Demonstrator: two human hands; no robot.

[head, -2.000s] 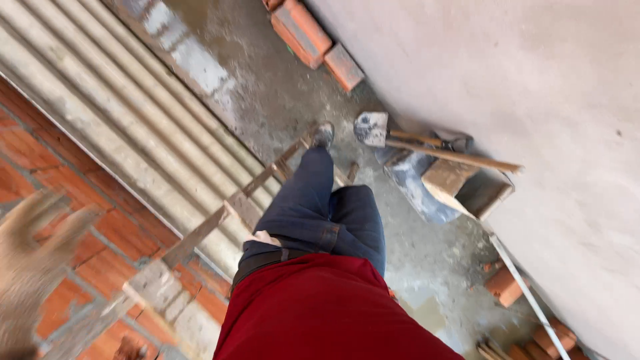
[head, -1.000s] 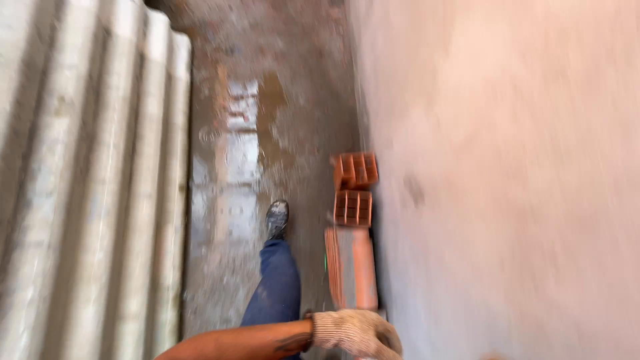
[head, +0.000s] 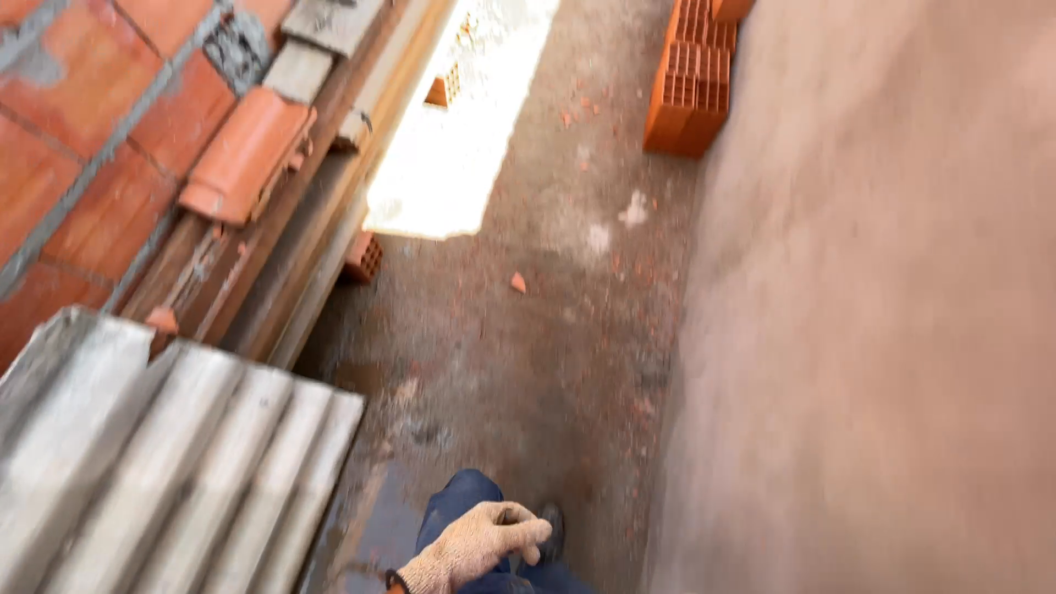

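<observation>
My left hand [head: 487, 540], in a beige knit glove, hangs in front of my blue trousers at the bottom centre of the head view. Its fingers are loosely curled with a gap between them, and nothing shows in them. A dark band circles the wrist. Below it are my knee [head: 466, 491] and a dark shoe [head: 553, 532] on the wet concrete floor [head: 528, 371]. Nearest on the left lie the corrugated roofing sheets [head: 206, 478]. My right hand is out of the picture.
A plastered wall [head: 866, 330] runs down the right, with hollow clay bricks [head: 689, 99] stacked against it ahead. On the left are a brick wall [head: 107, 165], wooden beams [head: 280, 231] and a clay roof tile [head: 247, 157]. A brick shard [head: 518, 282] lies on the floor.
The view has moved far along the passage. Wooden beams and a sunlit floor patch now show. The gloved left hand, low beside bricks one second ago, is now in front of my legs.
</observation>
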